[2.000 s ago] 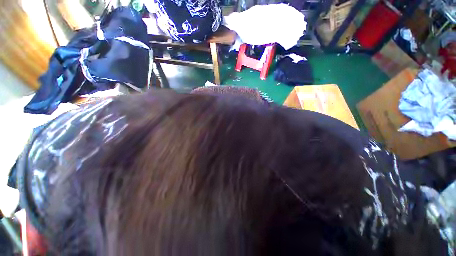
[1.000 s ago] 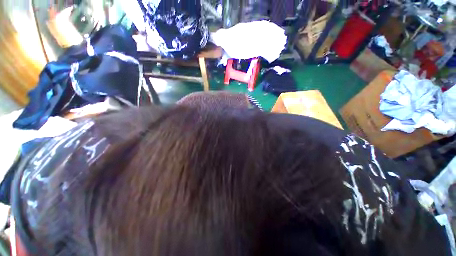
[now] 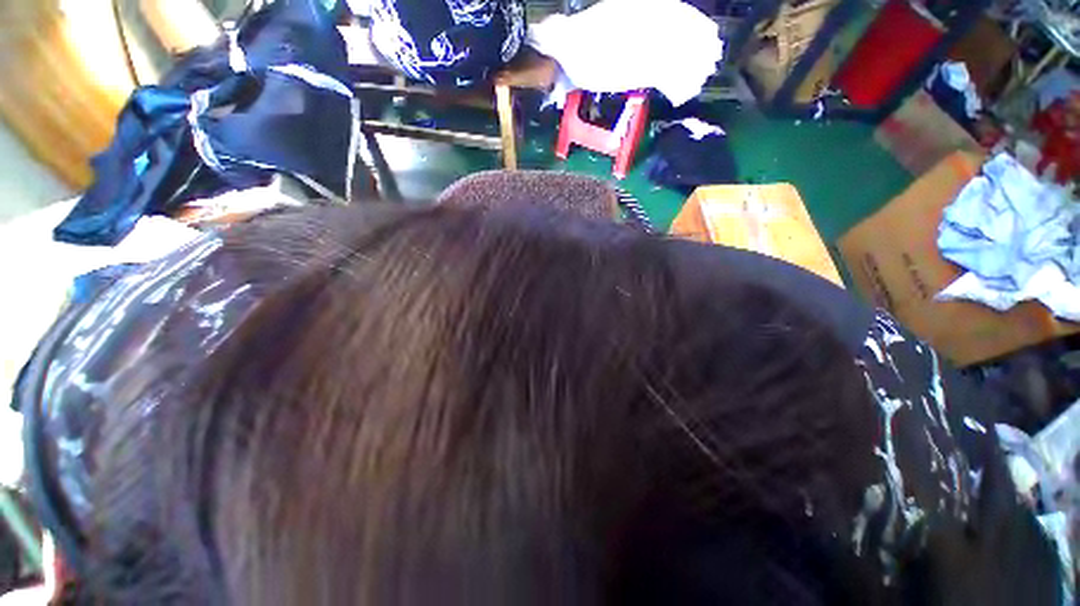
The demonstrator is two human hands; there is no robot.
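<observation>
Neither of my hands is in the picture. Brown hair and a black top with a white squiggle print fill the lower and middle view and hide what lies there. Just beyond them is a brown padded seat (image 3: 533, 192) with a striped edge. A yellow-tan block (image 3: 764, 225) stands right of the seat. At the left lies a heap of dark garment pieces (image 3: 278, 124) with thin white trim lines (image 3: 199, 136).
Person in a black-and-white top (image 3: 444, 36), wooden bench (image 3: 507, 124), white cloth bundle (image 3: 640, 45), red stool (image 3: 602, 133), dark cloth bundle (image 3: 693, 156) on green floor (image 3: 788, 154). Right: carton (image 3: 906, 266) bearing light blue cloth (image 3: 1013, 225); red block (image 3: 894, 53) behind.
Against one second ago, the background has shifted right and up in the view, close to where it stood two seconds ago. No object has visibly moved by itself.
</observation>
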